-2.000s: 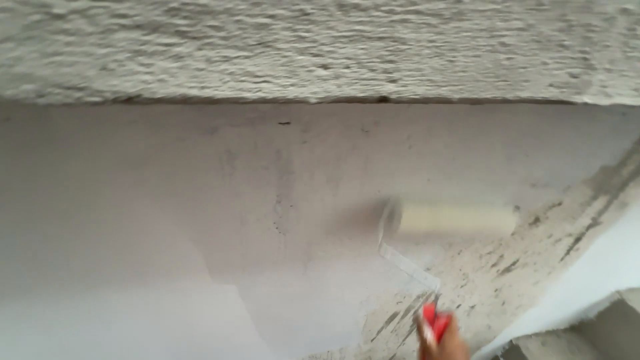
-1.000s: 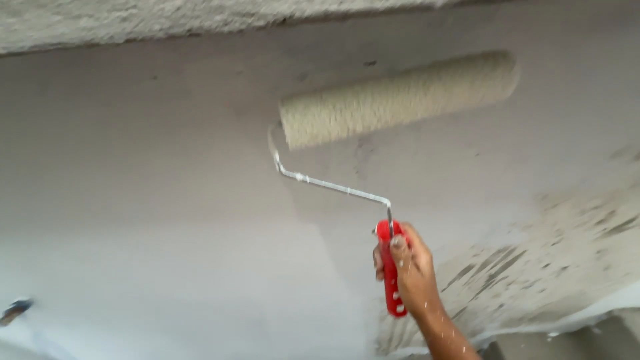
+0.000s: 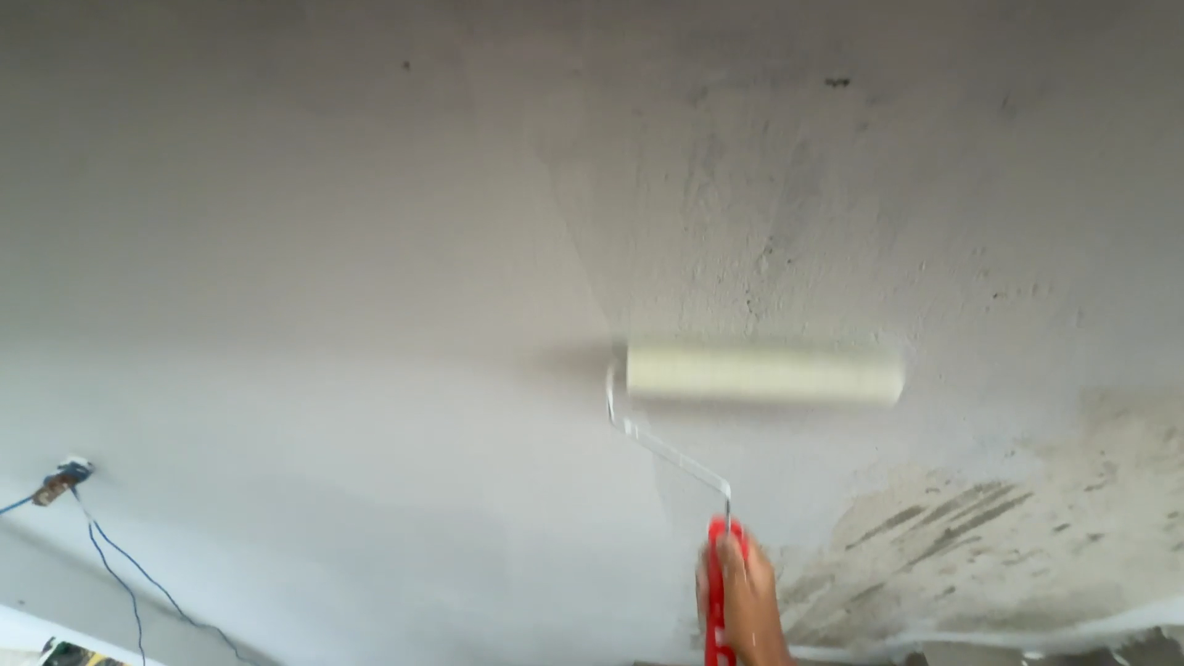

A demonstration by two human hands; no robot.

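A paint roller with a pale cream sleeve (image 3: 766, 372) lies against the plastered surface (image 3: 370, 277), slightly blurred. Its bent metal frame runs down from the sleeve's left end to a red plastic handle (image 3: 715, 592). My right hand (image 3: 747, 597) is closed around that handle at the bottom of the view. Around the roller the surface is smooth and whitish, with dark specks and faint streaks above it. My left hand is out of view.
At the lower left, an electrical outlet box (image 3: 69, 472) with blue wires (image 3: 139, 573) hangs from the surface. Rough beige, uncoated plaster (image 3: 980, 527) with dark scratch marks spans the lower right. A white edge runs along the bottom right.
The roller has moved down the surface from its place near the rough ledge, and my right hand has gone down with it. The view has shifted, so the ledge no longer shows.
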